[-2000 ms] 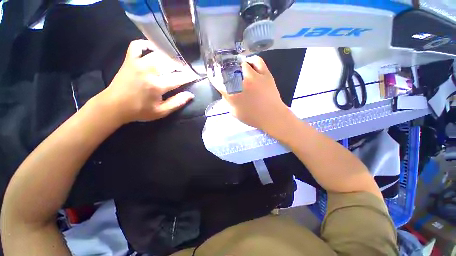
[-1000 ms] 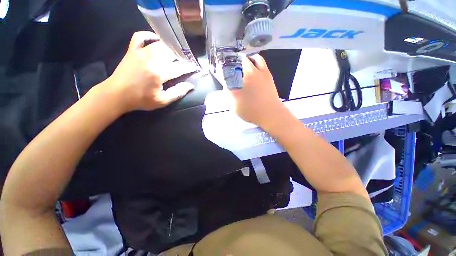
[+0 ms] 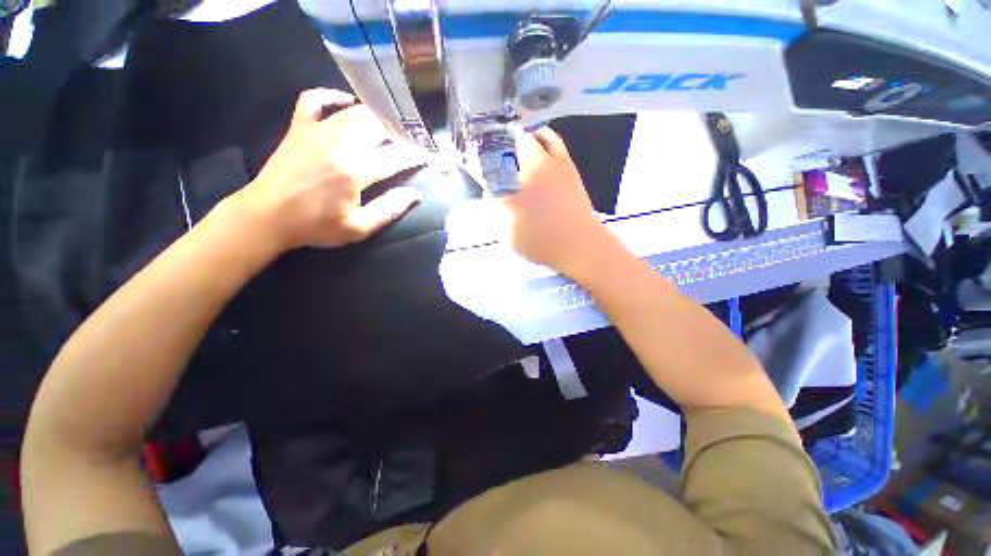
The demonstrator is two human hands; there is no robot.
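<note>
The black garment panel [image 3: 326,304] lies across the machine bed and hangs over the table's front edge. My left hand [image 3: 326,174] rests on it left of the needle, palm down with the fingers apart, thumb and fingertips pressing the cloth. My right hand [image 3: 549,206] is right of the needle; its fingertips are partly hidden behind the grey block [image 3: 501,172], so I cannot tell if they grip the cloth. The presser foot and needle area [image 3: 451,163] is glaringly bright between my hands. The white machine head [image 3: 674,65] with blue "JACK" lettering stands over it.
Black-handled scissors [image 3: 736,201] lie right of my right hand. A ruler band [image 3: 695,264] runs along the front edge. A small coloured packet [image 3: 831,191] is at the table's right end. A blue basket [image 3: 858,467] stands below right. A pale strip [image 3: 564,369] lies on black cloth below the edge.
The panel's lower edge has shifted and a corner now lies near the pale strip. Both hands stay beside the needle. The view has shifted slightly.
</note>
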